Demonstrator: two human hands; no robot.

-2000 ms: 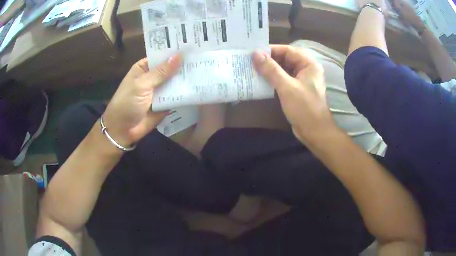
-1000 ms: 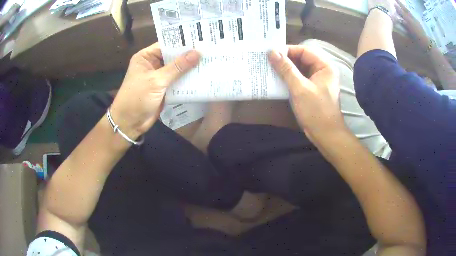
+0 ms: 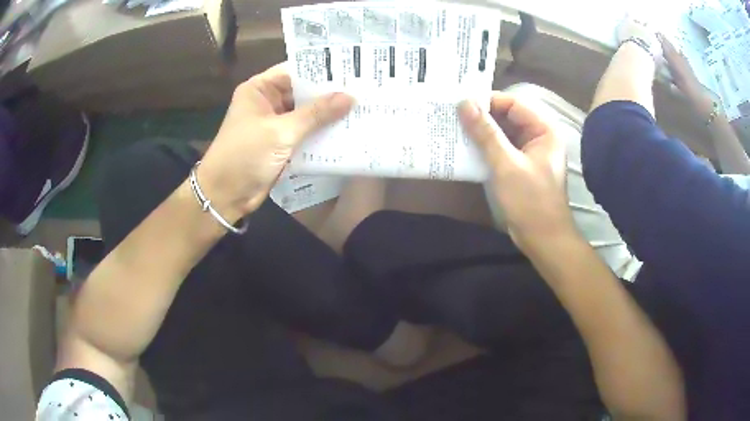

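A white instruction leaflet (image 3: pixel 391 90) is held up over my lap, with small pictures and dark label bars on its upper part and dense text on its lower part. The lower part looks folded up over the sheet. My left hand (image 3: pixel 267 140) grips its left edge, thumb on the front. My right hand (image 3: pixel 526 156) grips its right edge, thumb on the front. The fingers behind the leaflet are partly hidden. Another printed sheet (image 3: pixel 306 192) lies below it by my legs, partly covered.
Brown cartons (image 3: pixel 123 62) form the table front ahead. A person's dark blue sleeve (image 3: pixel 650 181) is close on the right, with arms reaching to the table. Printed sheets (image 3: pixel 730 62) lie at the far right. A phone (image 3: pixel 84 256) and an open carton (image 3: pixel 26 321) are at the lower left. A shoe (image 3: pixel 49 173) is at the left.
Both hands and the leaflet have shifted to the right in view. The leaflet's lower edge, tilted two seconds ago, is closer to level. Both hands keep their grip.
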